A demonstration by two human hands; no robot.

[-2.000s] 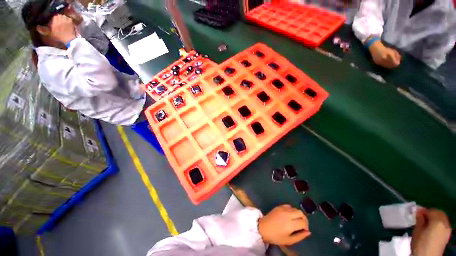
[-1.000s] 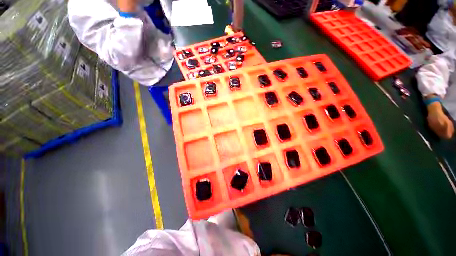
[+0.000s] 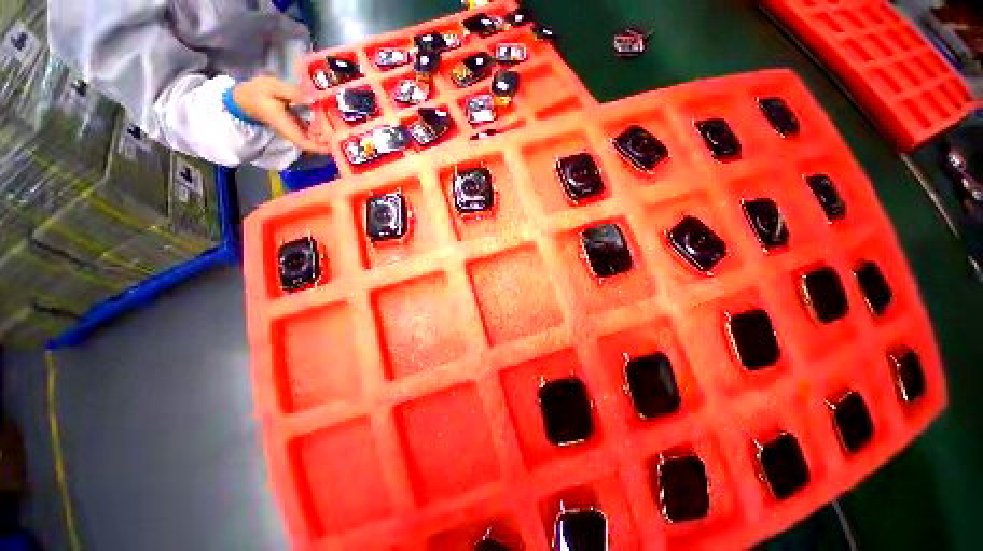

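A large orange-red tray [image 3: 431,274] of square pockets fills the middle and lower part of the view. Small black rounded-square watch units [image 3: 752,338] lie in many pockets, some face down with a round mark showing. Several pockets at the left of the middle rows are empty. The tray's near edge is cut off by the bottom of the picture. Neither of my hands is in view.
A smaller-looking orange-red tray [image 3: 548,82] with jumbled units adjoins the far edge. Another person's hand [image 3: 270,106] touches its left side. An empty tray [image 3: 878,67] is at upper right. A loose piece [image 3: 631,42] lies on the green bench. Wrapped cartons [image 3: 81,221] stand left.
The view has moved closer to the large tray, which now looks bigger and lower. My sleeve has left the picture. The other person's hand has come to the smaller-looking tray.
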